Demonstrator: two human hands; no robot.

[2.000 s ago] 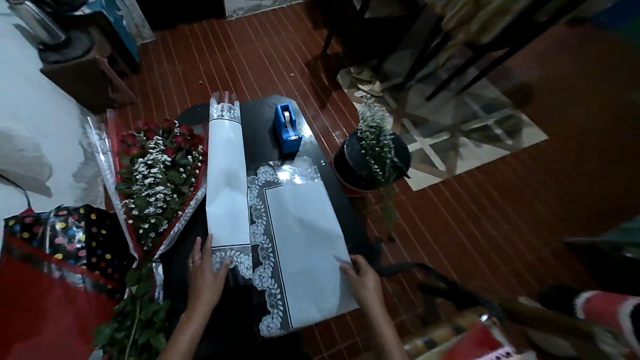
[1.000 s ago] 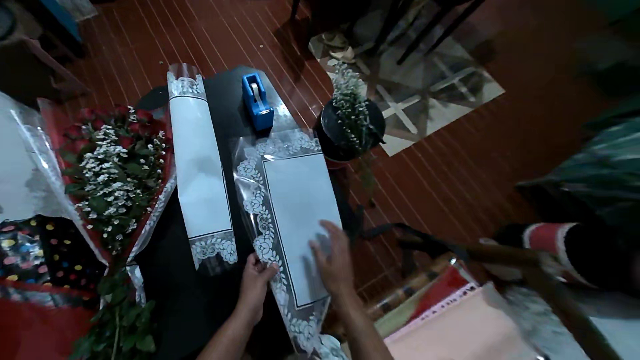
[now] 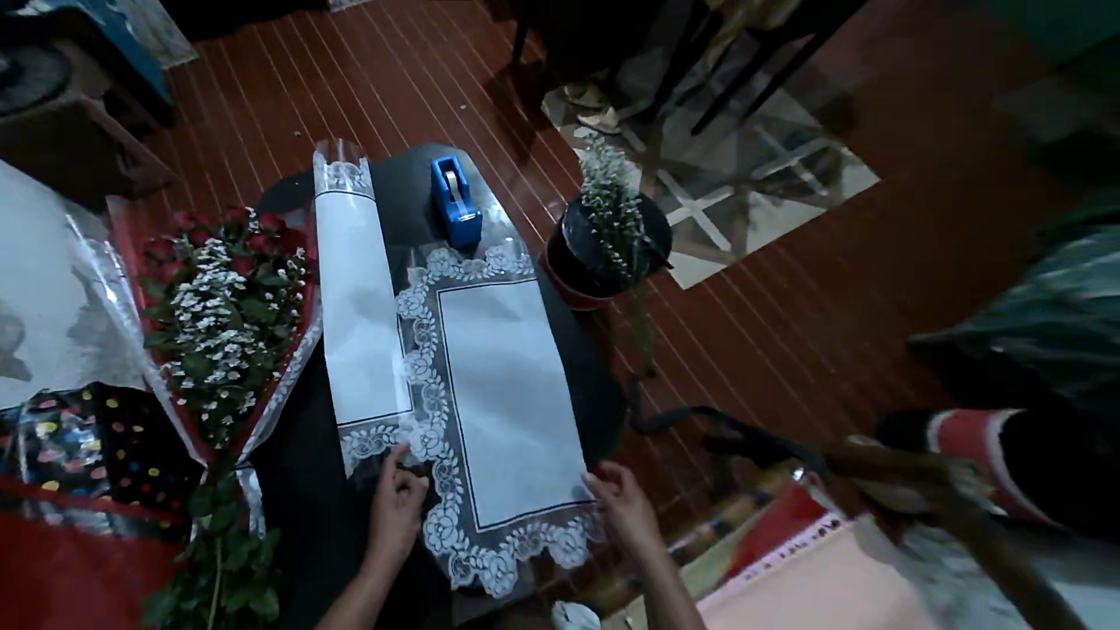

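A white wrapping sheet with a clear, lace-printed border [image 3: 512, 394] lies on a dark table [image 3: 297, 490]. My left hand [image 3: 401, 499] is at its left side, fingertips near the lace edge; whether they pinch it is hard to see. My right hand [image 3: 619, 499] has thumb and fingers at the sheet's lower right edge, seemingly holding it. A second, narrower white sheet with lace print [image 3: 359, 306] lies alongside to the left, its top end curled. A blue tape dispenser [image 3: 457, 201] stands beyond the sheets. At left lies a bouquet of red roses and small white flowers [image 3: 227, 324] in clear and red wrap.
A dark bucket [image 3: 577, 254] with white filler flowers [image 3: 608, 192] stands on the floor right of the table. Black dotted wrap [image 3: 96, 455] and red material [image 3: 79, 560] lie at the lower left. Pink sheets [image 3: 814, 577] and a wooden bar [image 3: 971, 525] are at the lower right.
My right hand has moved from above the middle of the sheet to its lower right edge. The lace-bordered sheet now overlaps or touches the narrower one, where a gap showed a second ago.
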